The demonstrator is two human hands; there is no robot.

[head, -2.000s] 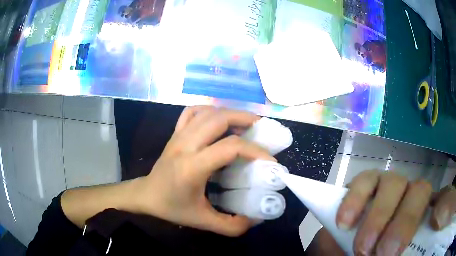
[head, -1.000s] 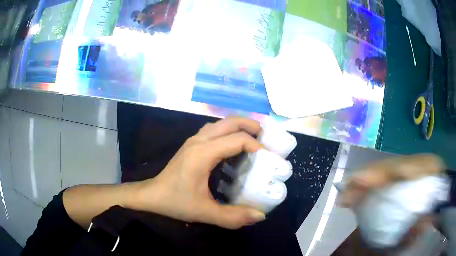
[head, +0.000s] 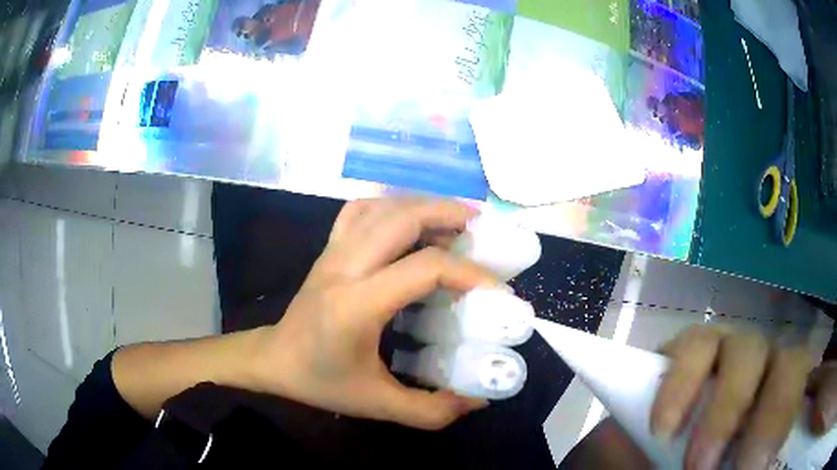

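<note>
My left hand [head: 358,312] grips three white plastic housings side by side over my dark-clad lap. The lowest housing [head: 491,370] shows small dark holes in its end face. The middle housing [head: 500,317] has the bag tip at its end face. The upper housing [head: 507,248] is held by the fingertips. My right hand [head: 734,390] is closed around a white piping bag [head: 610,367], whose fine tip points left and touches or nearly touches the middle housing. Any paste at the tip cannot be made out.
A shiny printed sheet [head: 413,151] covers the bench ahead, with a white wiping sheet [head: 560,147] on it. Scissors [head: 780,197] with yellow-and-grey handles, a thin white stick [head: 752,73] and a second white sheet [head: 775,37] lie on the green mat [head: 734,184] at right.
One second ago the right hand and bag were blurred and away from the housings; now the tip is back at the middle housing. The left fingers have shifted slightly on the housings.
</note>
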